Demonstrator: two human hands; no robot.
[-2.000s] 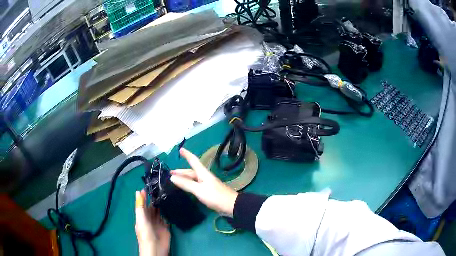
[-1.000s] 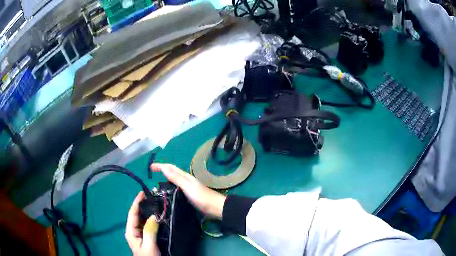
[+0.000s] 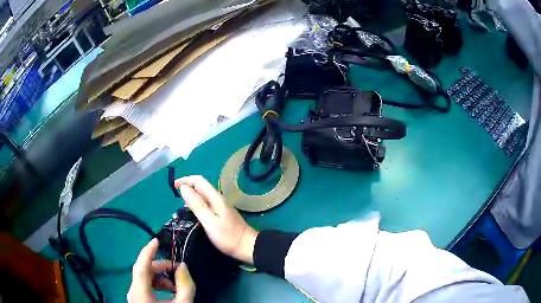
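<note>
A black electrical unit (image 3: 204,260) lies at the lower left, its end with thin red and white wires facing up. My left hand (image 3: 160,275) is at that wired end, thumb and fingers pinched at the wires and housing. My right hand (image 3: 216,216) rests its palm side along the unit's far right side and holds a short black adhesive strip (image 3: 172,180) at its fingertips, above the unit. The unit's black cord (image 3: 113,213) runs left to a tied bundle with a clear wrap (image 3: 70,183). My palms hide part of the housing.
A tape roll (image 3: 230,177) lies beyond my right hand, with a coiled cord (image 3: 270,136) over it. More black units (image 3: 344,142) stand right of it. Cardboard and paper sheets (image 3: 237,77) lie at the back. A dark patterned sheet (image 3: 486,109) and a person's sleeve (image 3: 516,195) are at the right.
The right hand and strip have moved left from their first position. The unit has been turned and lowered, and the left hand's fingers have shifted onto its wired end. The camera view has shifted slightly.
</note>
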